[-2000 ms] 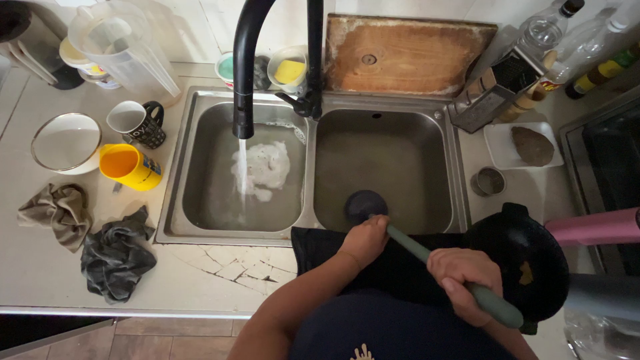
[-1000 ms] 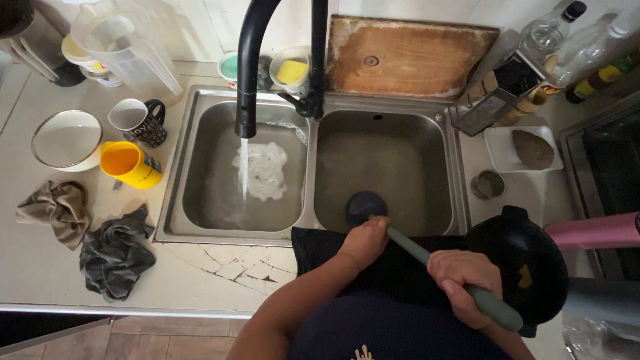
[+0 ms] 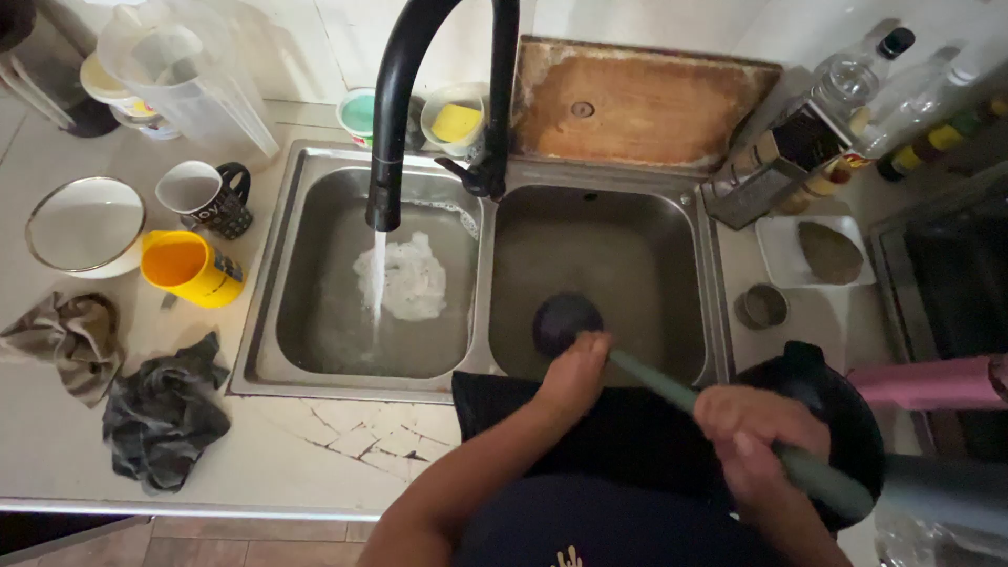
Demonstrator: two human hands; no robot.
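Note:
Both hands are on a tool with a long grey-green handle [image 3: 657, 382] and a dark round head [image 3: 565, 321], which looks like a plunger. Its head is low in the right sink basin [image 3: 598, 244]. My left hand [image 3: 573, 374] grips the handle just above the head. Higher up, my right hand [image 3: 760, 429] is closed around the thicker part of the handle. Water runs from the black faucet [image 3: 384, 189] into the left basin [image 3: 331, 315], where white foam [image 3: 405, 276] floats. The bottom of the right basin looks murky.
Left of the sink are a yellow cup [image 3: 206, 276], a patterned mug [image 3: 216, 201], a white bowl [image 3: 87, 228] and crumpled cloths [image 3: 165, 417]. A wooden board [image 3: 630, 110] leans behind. At right are a black pan [image 3: 854, 441], a small metal cup [image 3: 762, 307], a white dish [image 3: 772, 244] and bottles [image 3: 846, 79].

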